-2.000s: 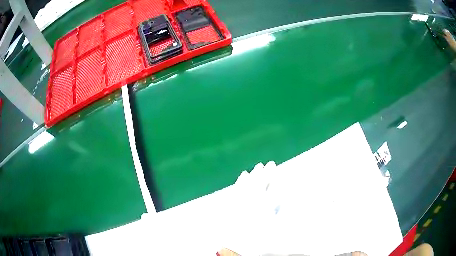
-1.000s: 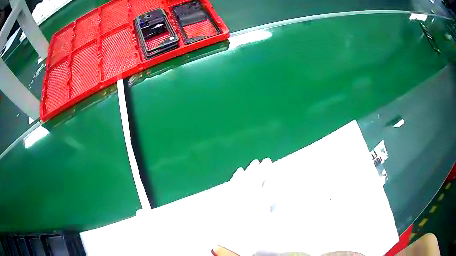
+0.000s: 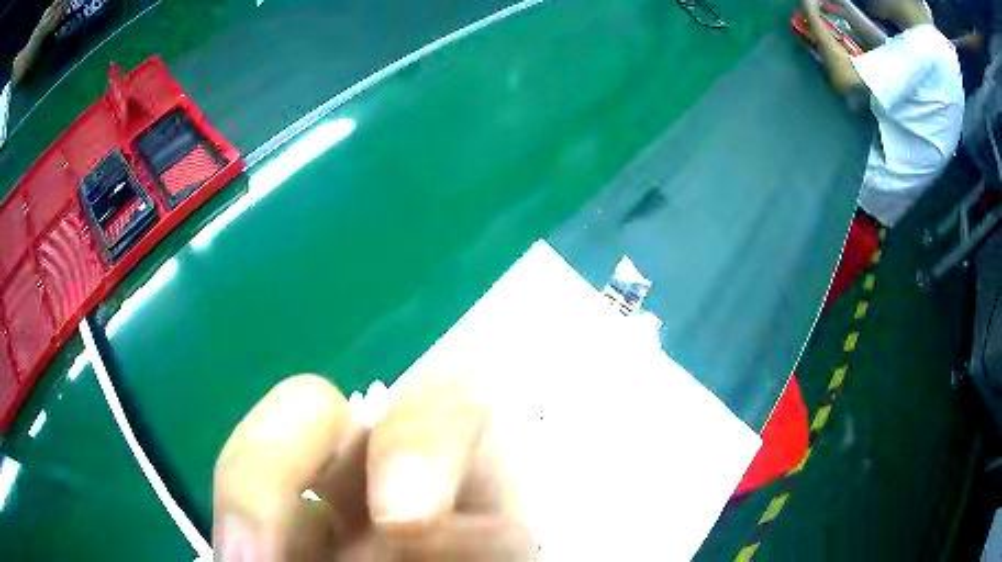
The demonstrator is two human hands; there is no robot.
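A bare hand, which I take as my right hand [image 3: 379,483], is large, close and blurred at the bottom, left of centre. Its fingers are curled, and I cannot tell whether it holds anything. The white fingertips of my gloved left hand [image 3: 374,397] show just above it at the sheet's edge; the rest blends into the glare or is hidden. The blank white sheet [image 3: 615,439] lies on the near bench edge, partly behind the bare hand. No frame shows in either hand.
A red tray [image 3: 55,247] holding black phone frames [image 3: 119,205] lies across the green belt [image 3: 440,165] at left. A white strip [image 3: 132,428] crosses the belt. Crumpled clear pieces [image 3: 628,288] lie beside the sheet. Another person in a white top [image 3: 914,110] is at the upper right.
The view has turned right, shifting the tray and sheet left and bringing the other person into view. The bare hand has risen from the bottom edge close to the camera.
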